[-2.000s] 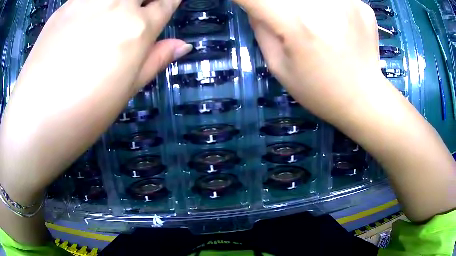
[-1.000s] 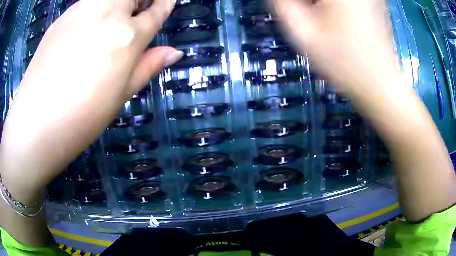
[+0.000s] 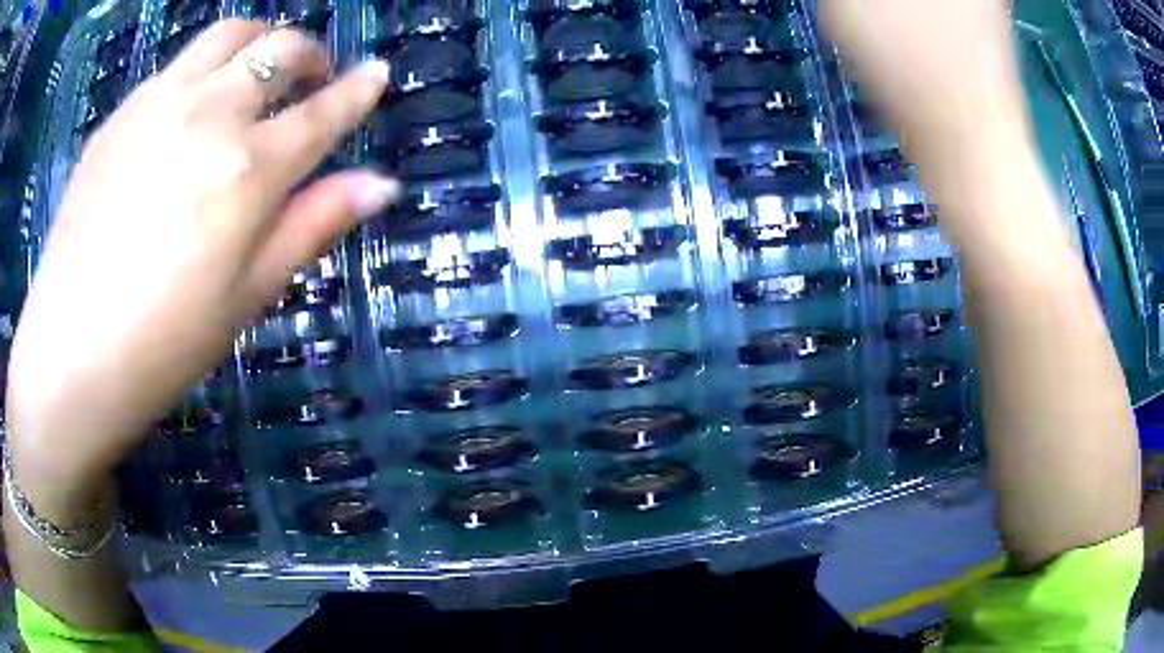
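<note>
A large clear blister tray (image 3: 715, 504) fills the middle of the view, with columns of round black units (image 3: 645, 482) in its pockets. My left hand (image 3: 217, 191) is over the tray's left side, thumb and fingers apart, with nothing seen in it. A ring and a bracelet show on it. My right hand (image 3: 913, 38) is blurred at the top right and cut off by the upper edge, so its fingers are hidden. I cannot tell whether it holds anything.
A long thin pale tool (image 3: 1085, 121) and a short dark blue tool (image 3: 1082, 236) lie on the green mat (image 3: 1040, 96) at the right. Another clear tray edge shows at the far right. Grey floor with a yellow line (image 3: 932, 593) shows below the bench.
My left hand has moved slightly left and down, and its fingers have spread. My right hand has moved up and right, partly out of view. The tray's rows show shifted and more of them are uncovered.
</note>
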